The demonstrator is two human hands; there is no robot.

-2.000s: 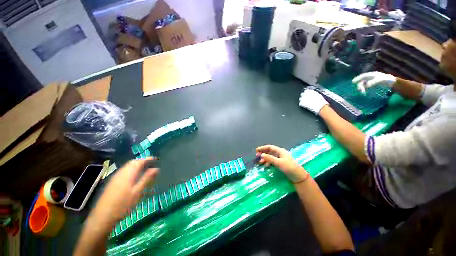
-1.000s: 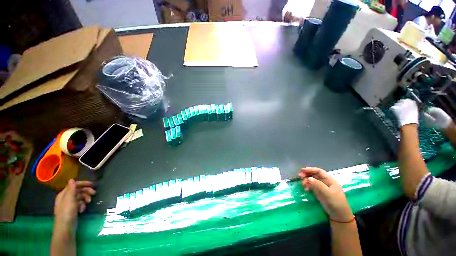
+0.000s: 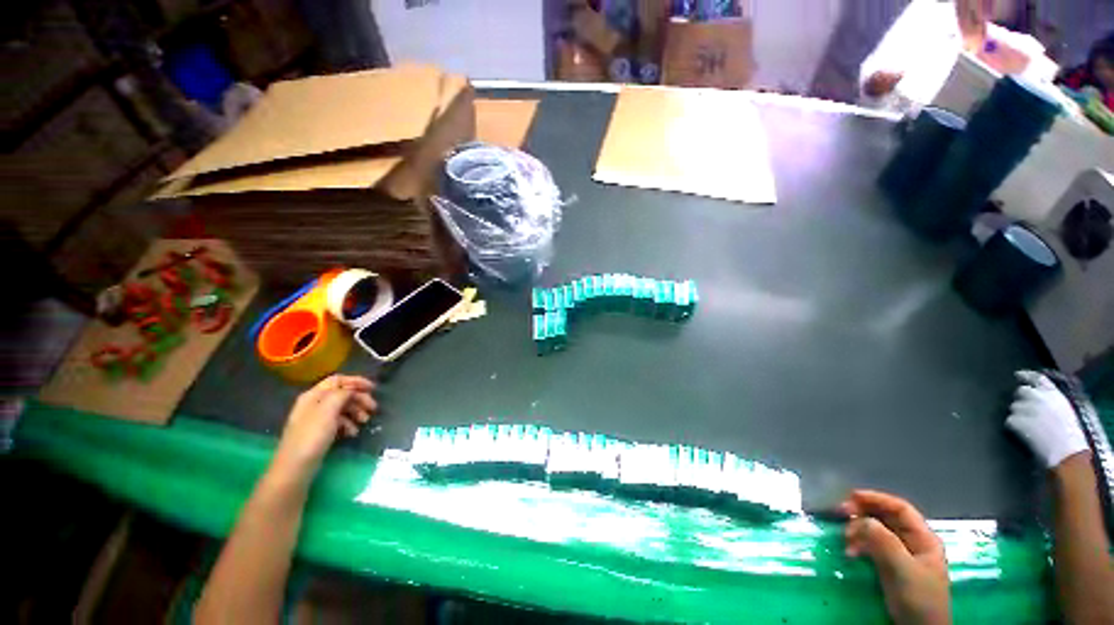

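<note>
A long row of teal wrapped blocks with pale edges (image 3: 617, 466) lies along the green bench edge, slightly curved. My left hand (image 3: 325, 415) is left of the row's left end, fingers loosely curled, apart from it. My right hand (image 3: 898, 543) is just past the row's right end with thumb and fingers close together; whether something small is between them is unclear. A shorter curved row of blocks (image 3: 621, 293) lies mid-bench, with a few blocks in front of its left end.
Tape rolls (image 3: 301, 342), a smartphone (image 3: 412, 320), red and green small parts (image 3: 159, 315) and stacked cardboard (image 3: 330, 208) lie left. Behind are a bagged roll (image 3: 498, 210) and a tan sheet (image 3: 687, 144). Dark green rolls (image 3: 1008, 269) and a coworker's gloved hand (image 3: 1047, 418) are right.
The view has swung left, so the bench things shift right in the picture. My left hand, earlier over the long row's left part, is now beyond its left end. The rows look much the same.
</note>
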